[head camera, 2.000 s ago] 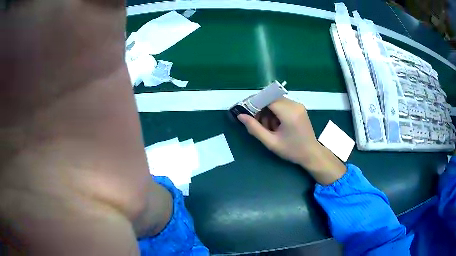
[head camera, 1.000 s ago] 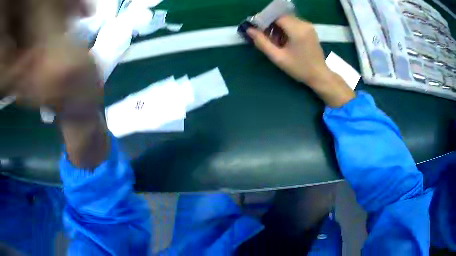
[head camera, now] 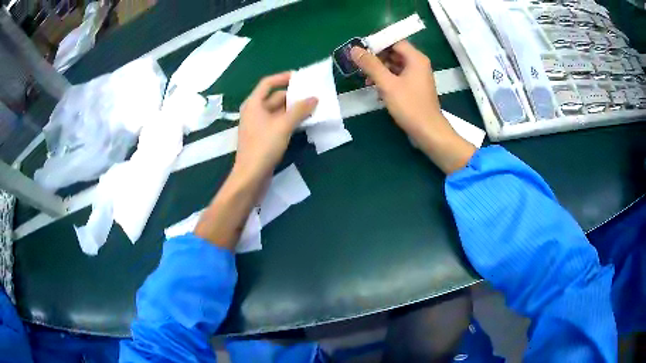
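Observation:
My right hand point(head camera: 411, 88) holds a smart watch point(head camera: 350, 57) with a dark, silver-rimmed face and a pale strap sticking out to the upper right. My left hand point(head camera: 265, 124) holds white protective bags point(head camera: 316, 103) between thumb and fingers, just left of the watch; whether they touch is hard to tell. More white bags point(head camera: 287, 193) lie on the dark green bench, partly hidden under my left forearm.
A white tray point(head camera: 524, 129) at the right holds rows of silver-grey units, with two bagged devices point(head camera: 507, 98) across its left side. A white card point(head camera: 464, 129) lies beside it. White film point(head camera: 152, 159) and a crumpled clear bag point(head camera: 95, 120) lie at the left.
My left hand has come from close to the camera down to the bench and now holds white bags beside the watch. The watch face is now turned more into view.

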